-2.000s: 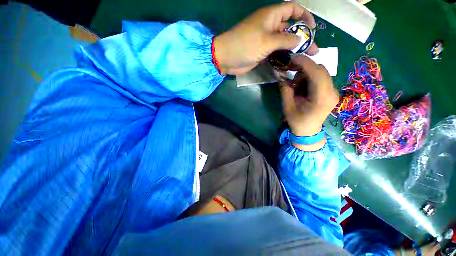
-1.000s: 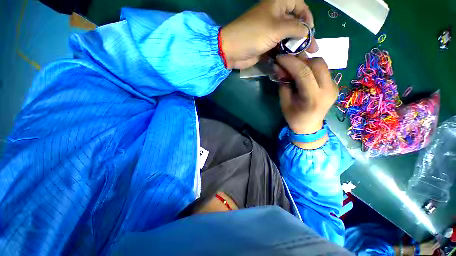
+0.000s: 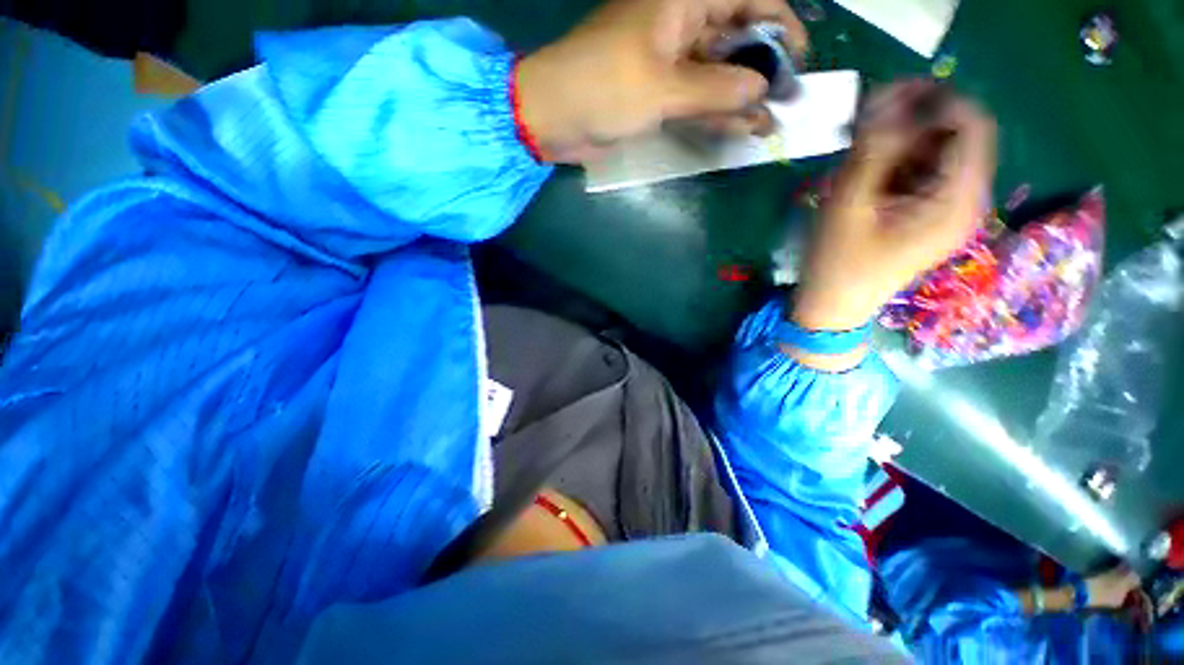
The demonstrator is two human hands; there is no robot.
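My left hand (image 3: 656,78) holds the round silver-rimmed unit (image 3: 758,55) at the top of the picture, tilted, above the lower white strip (image 3: 701,153). My right hand (image 3: 902,182) is blurred and apart from the unit, over the near side of the coloured loops (image 3: 954,305). A dark patch shows in its curled fingers; I cannot tell if it holds anything. The left part of the strip shows below my left hand and its right end shows beside the unit.
The bag of loops (image 3: 1067,260) lies right of the pile, with a crumpled clear bag (image 3: 1119,351) beyond. The upper white strip (image 3: 915,16) is cut by the top edge. Small units (image 3: 1100,39) lie at right. Another person's hand (image 3: 1111,589) shows at lower right.
My right hand has moved away from the unit, to the right over the loops. My left hand still holds the unit, now tilted differently. The view has shifted slightly.
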